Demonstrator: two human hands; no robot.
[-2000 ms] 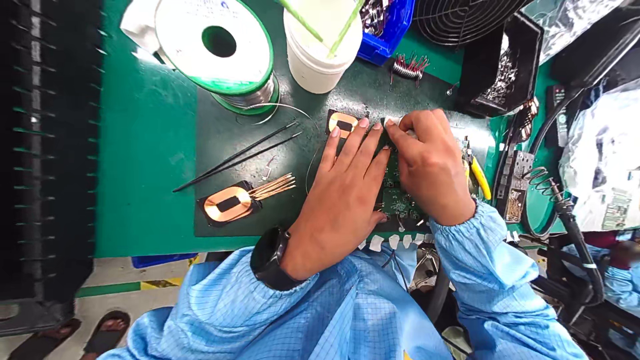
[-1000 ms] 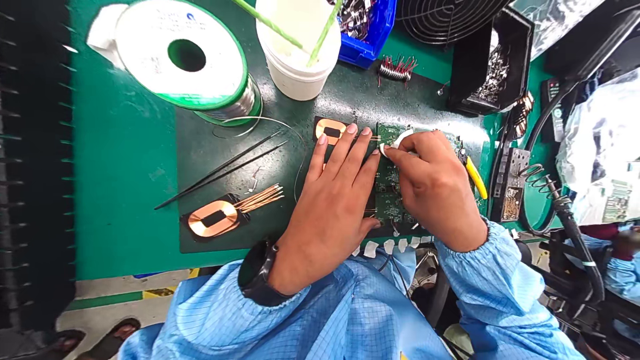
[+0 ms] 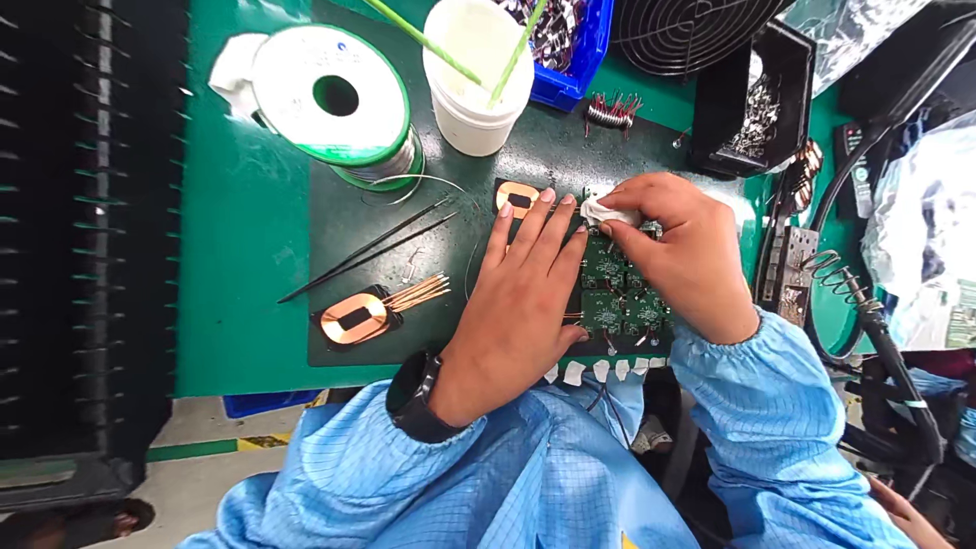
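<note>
My left hand [image 3: 522,305] lies spread, palm down, over the left edge of a panel of green circuit boards [image 3: 608,309], its fingers partly covering copper coils. One flat copper coil [image 3: 518,200] with a black centre shows beyond its fingertips. My right hand [image 3: 679,244] pinches a crumpled white cloth or tissue [image 3: 610,213] against the upper part of the panel. Left of my left hand, another copper coil [image 3: 353,319] lies on the dark mat with a bundle of copper-coloured leads [image 3: 418,293]. Black tweezers [image 3: 366,248] rest above it.
A solder wire spool [image 3: 335,95] and a white tub [image 3: 476,84] with green sticks stand behind. Blue [image 3: 560,88] and black [image 3: 755,107] bins of small parts are further back, near a fan grille [image 3: 686,30]. A soldering iron [image 3: 877,313] is at right; a person's hand [image 3: 892,507] shows lower right.
The white cloth between my right fingers shows more plainly than two seconds ago. My right hand has shifted slightly over the panel. My left hand stays spread at the panel's left edge.
</note>
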